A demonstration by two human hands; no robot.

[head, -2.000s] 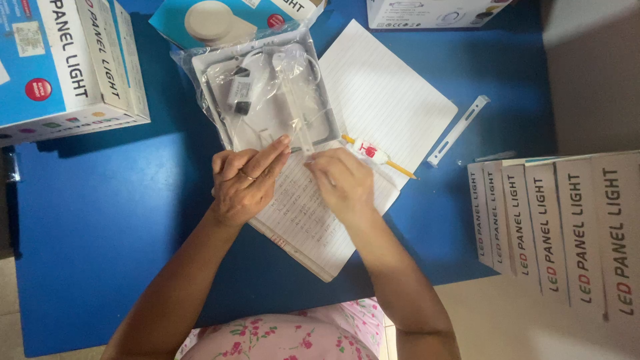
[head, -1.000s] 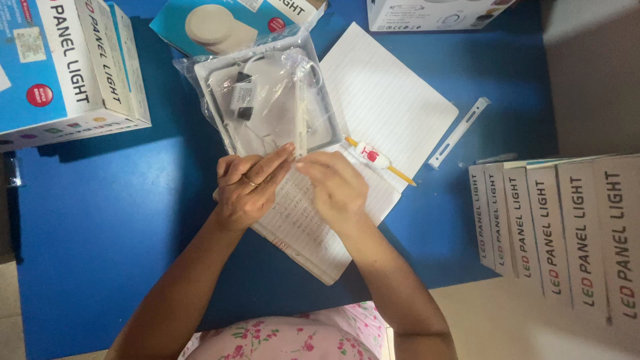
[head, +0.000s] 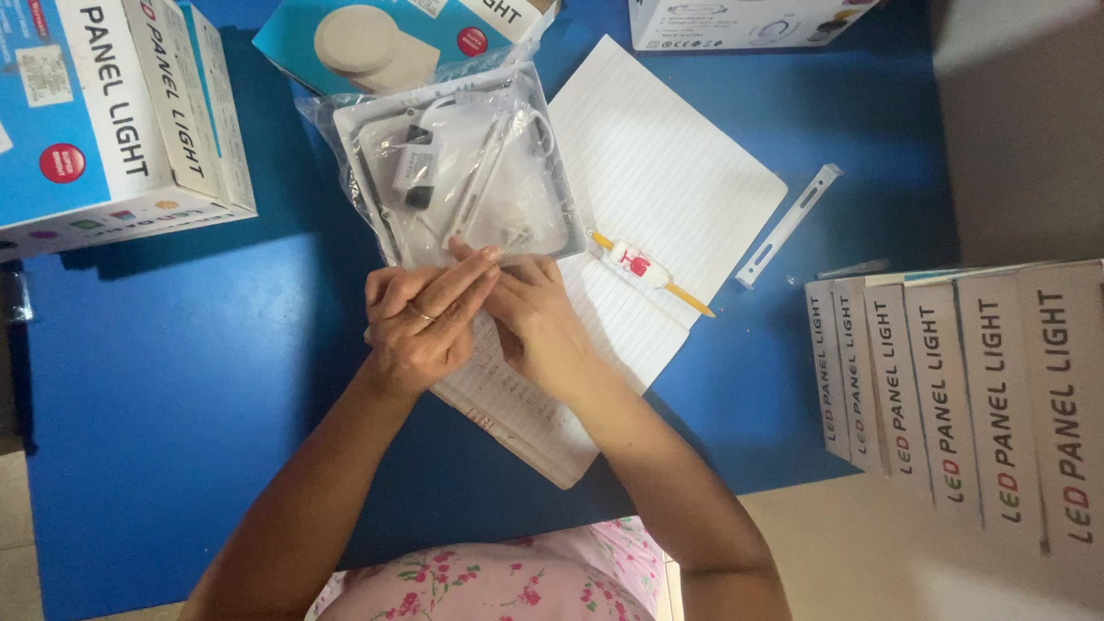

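A square white LED panel light [head: 569, 203], in a clear plastic bag, lies partly over an open ruled notebook [head: 664, 138]. Its driver box [head: 417, 168] and white cable show through the bag. A slotted white mounting bracket [head: 477, 185] slants across the panel's back, its lower end at my fingertips. My left hand [head: 431, 323], with a ring on one finger, is at the panel's lower edge, fingers extended. My right hand [head: 535, 319] meets it there with bent fingers. What the fingertips pinch is hidden.
A yellow pencil [head: 690, 300] with a white and red item around it rests on the notebook. Another slotted bracket [head: 789, 226] lies to its right. Panel light boxes stand at the left [head: 159, 198] and right [head: 992, 388]; more boxes [head: 388, 43] [head: 733, 39] lie at the back.
The bracket over the panel stood more upright a second ago and now slants to the right at its top. My hands have shifted slightly but remain together at the panel's lower edge.
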